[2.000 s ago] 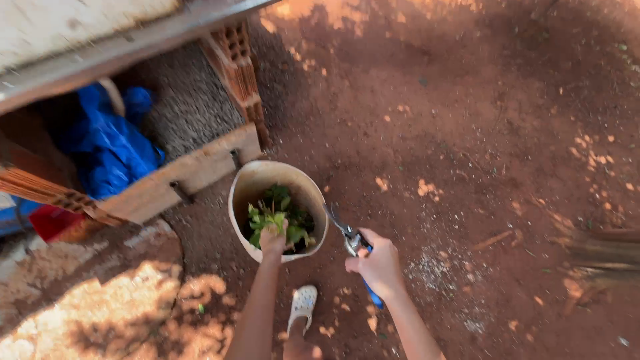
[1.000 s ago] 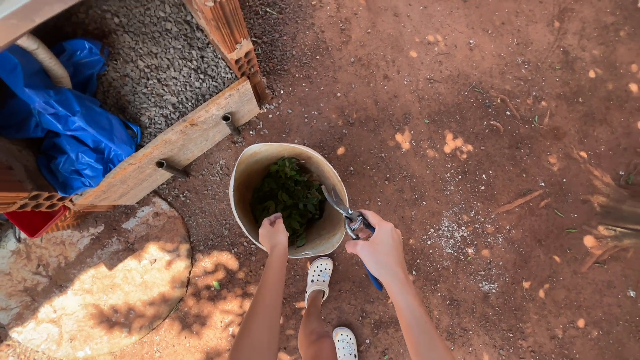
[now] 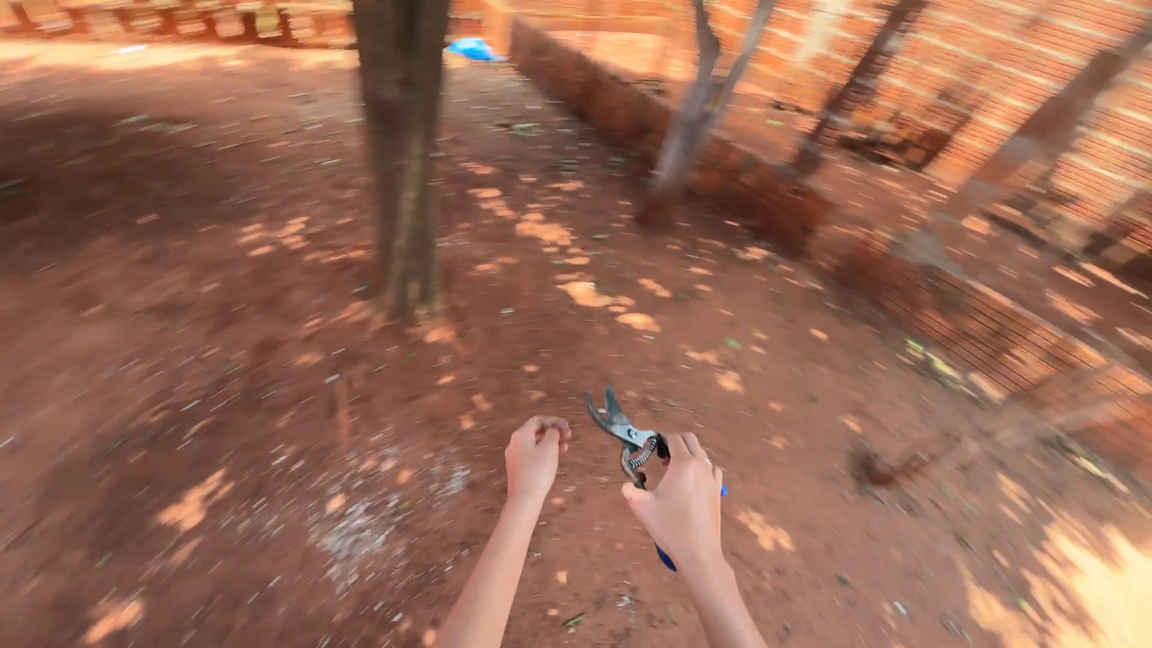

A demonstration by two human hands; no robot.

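Observation:
A pair of pruning shears [image 3: 630,436] with blue handles, a coiled spring and parted metal blades is in my right hand [image 3: 686,499]. The blades point up and to the left, over bare red soil. My left hand [image 3: 535,457] is just left of the blades, apart from them, with its fingers curled in. Nothing shows between those fingers.
A tree trunk [image 3: 405,162] rises from the red soil ahead, left of centre. A forked trunk [image 3: 688,135] stands beside a low brick wall [image 3: 774,198] that runs down to the right. Far back lies a blue item [image 3: 472,49]. The view is blurred.
The view has swung away from the bucket of green leaves, which is now out of frame. My left hand, which was in the bucket, is over open ground. My right hand still holds the shears.

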